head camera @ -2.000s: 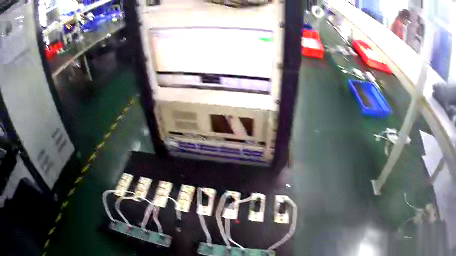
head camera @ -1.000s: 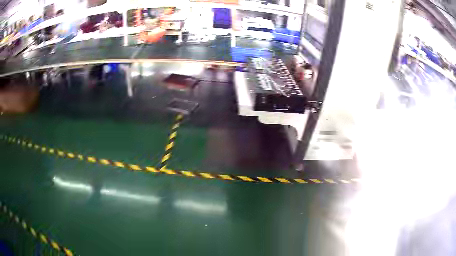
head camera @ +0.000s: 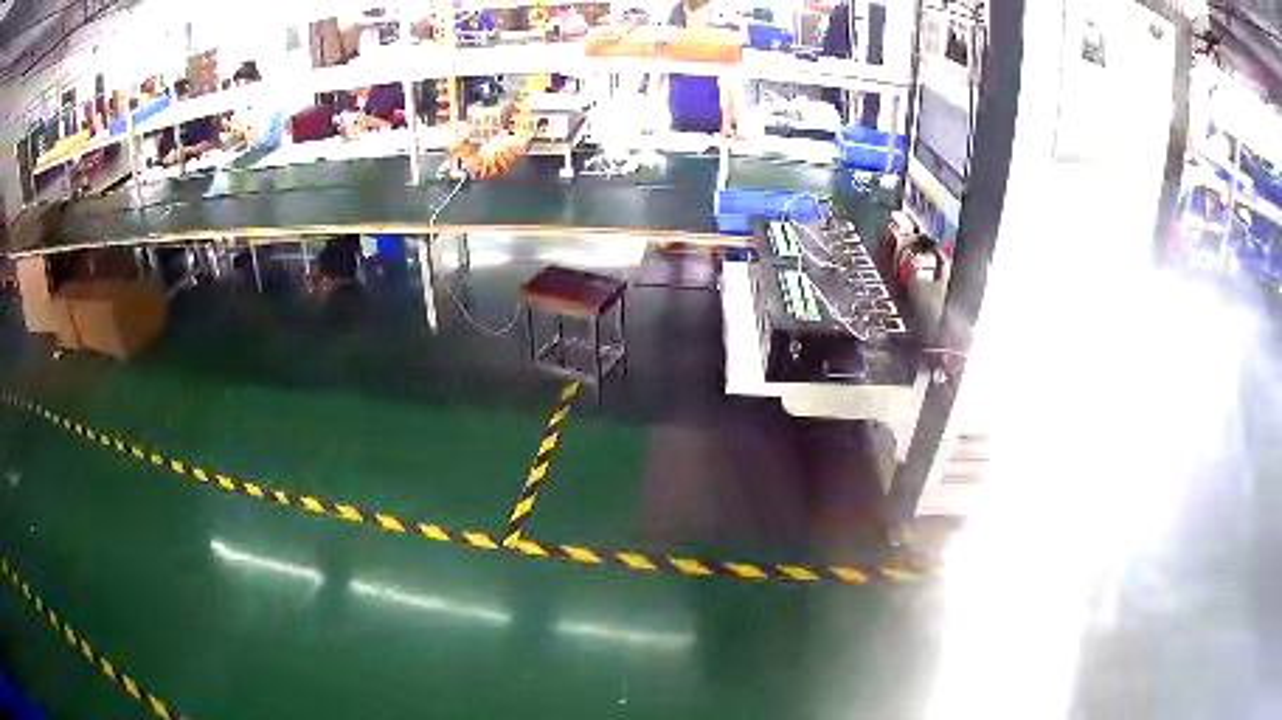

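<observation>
Neither of my hands is in the picture. At the right of centre, a black test fixture board (head camera: 844, 359) rests on a white-topped stand (head camera: 741, 331). It carries two pale green connector boards (head camera: 799, 293), a row of white sockets (head camera: 875, 298) and thin white leads. A blue tray (head camera: 752, 211) lies just behind the fixture. A tall dark rack post (head camera: 970, 253) stands to its right. Whether any adapter sits in the sockets is too small to tell.
A stool (head camera: 574, 291) stands on the green floor (head camera: 380, 422) by yellow-black tape (head camera: 534, 471). A long dark green bench (head camera: 591, 201) with shelves runs across the back. A cardboard box (head camera: 120, 317) is at far left. Strong glare covers the right side.
The view has swung from close above the fixture and rack to the floor and back bench. Since one second ago, the stool, fixture and bench sit lower and further right, and look sharper.
</observation>
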